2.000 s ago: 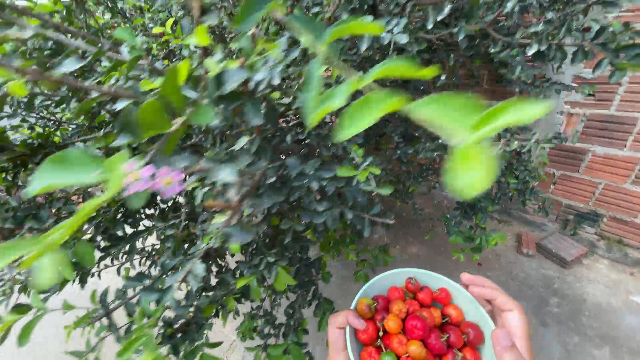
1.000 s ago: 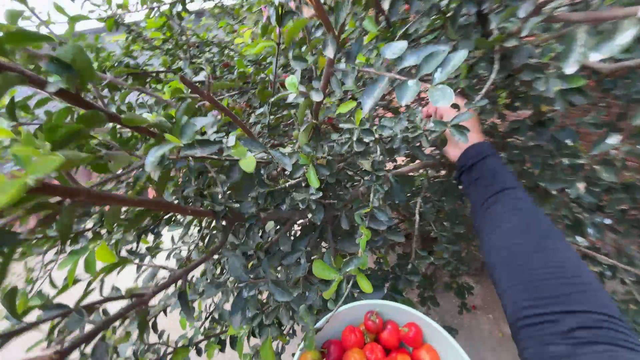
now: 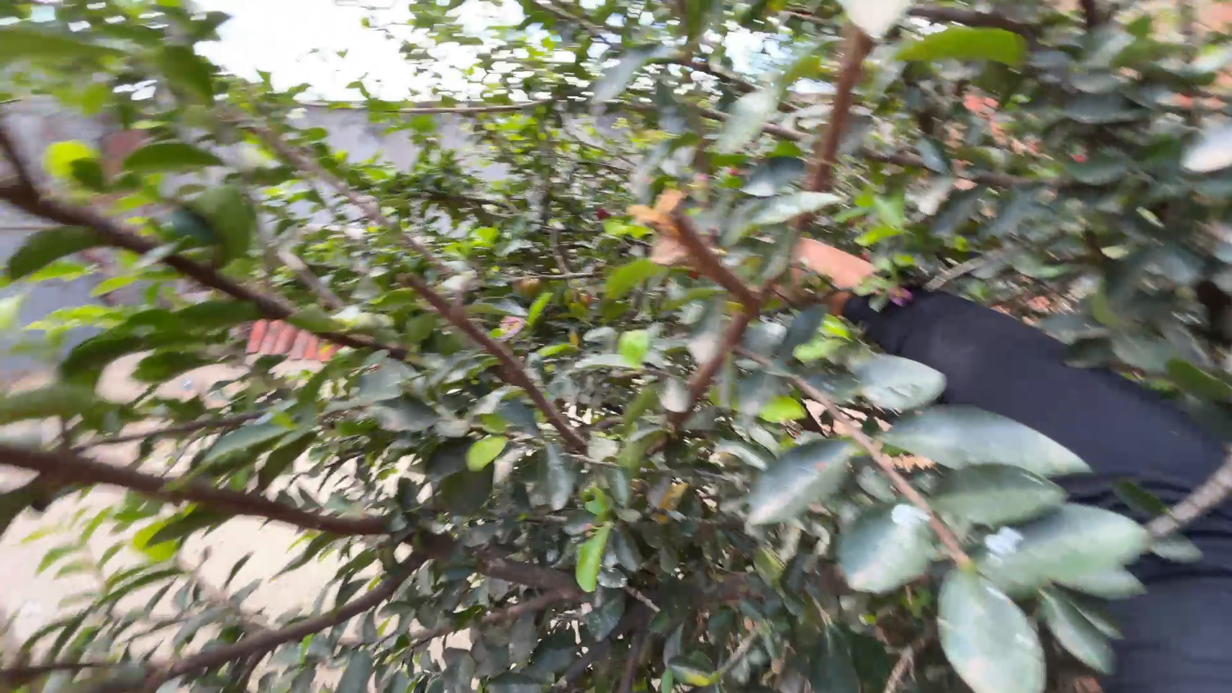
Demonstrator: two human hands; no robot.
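My right arm, in a dark sleeve [image 3: 1039, 385], reaches in from the right edge among the branches of a leafy shrub [image 3: 577, 462]. Of my right hand [image 3: 830, 264] only a part near the wrist shows; leaves and a forked brown branch [image 3: 717, 260] cover the rest, so its fingers and anything in them are hidden. A small pink flower [image 3: 900, 295] is beside the wrist. Some small roundish fruit [image 3: 582, 298], blurred, hangs deeper in the foliage. My left hand is out of view, and so is the bowl of red fruit.
Brown branches [image 3: 192, 491] cross the left side and centre at close range. Large leaves [image 3: 991, 452] hang in front of the sleeve. Behind the shrub stand a grey wall [image 3: 375, 140] and a few reddish bricks [image 3: 289, 340] on pale ground.
My right hand came off the bowl and reached into the shrub, and is now deeper among the branches. The view has tilted up, and the bowl has left it.
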